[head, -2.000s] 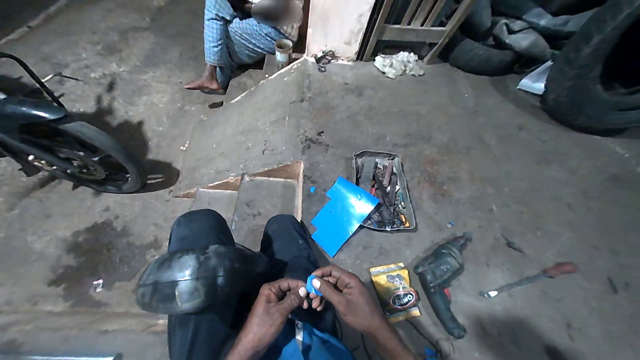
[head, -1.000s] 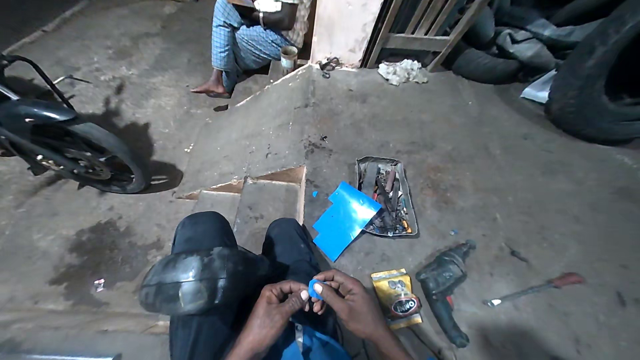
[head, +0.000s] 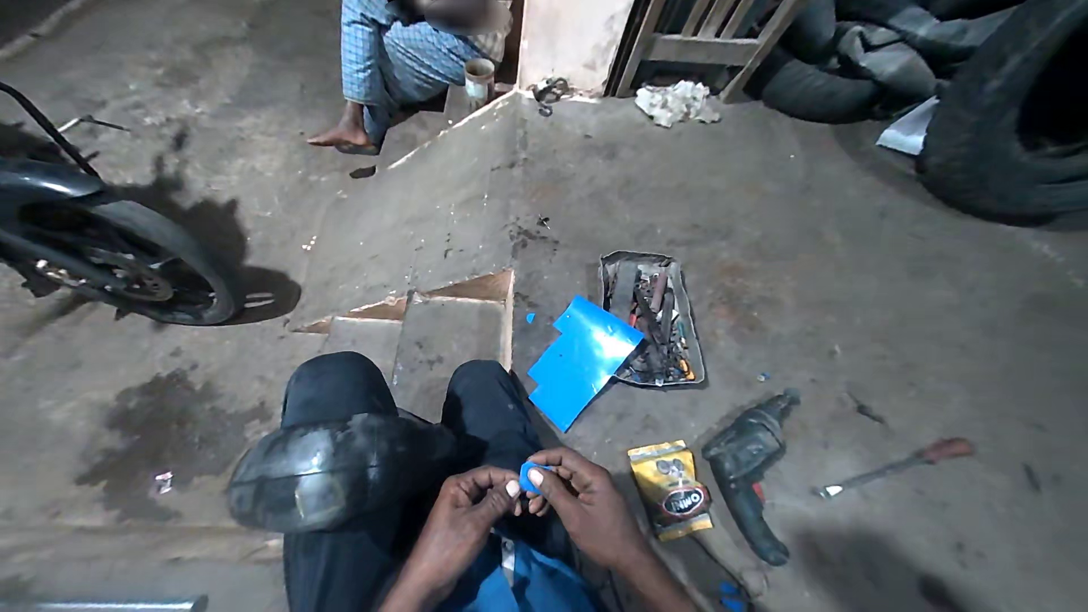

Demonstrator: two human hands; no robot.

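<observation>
My right hand (head: 578, 501) pinches a small blue piece (head: 531, 478), which looks like plastic sheet, between thumb and fingers. Close against it on the left, my left hand (head: 476, 510) has its thumb and fingertips together near the piece's edge; whether it grips the piece too cannot be made out. Both hands are above my lap. Beyond them a larger glossy blue sheet (head: 582, 361) with a stepped edge lies partly over a tray of hand tools (head: 693, 340). A dark rounded object (head: 331, 476), perhaps a motorcycle fuel tank or cover, rests on my left thigh.
On the floor at right are a yellow packet (head: 659, 476), a power drill (head: 748, 467) and a red-handled tool (head: 901, 467). A motorcycle wheel (head: 161, 263) stands left, large tires (head: 1003, 119) at upper right. A seated person (head: 408, 59) is beyond the concrete steps (head: 450, 331).
</observation>
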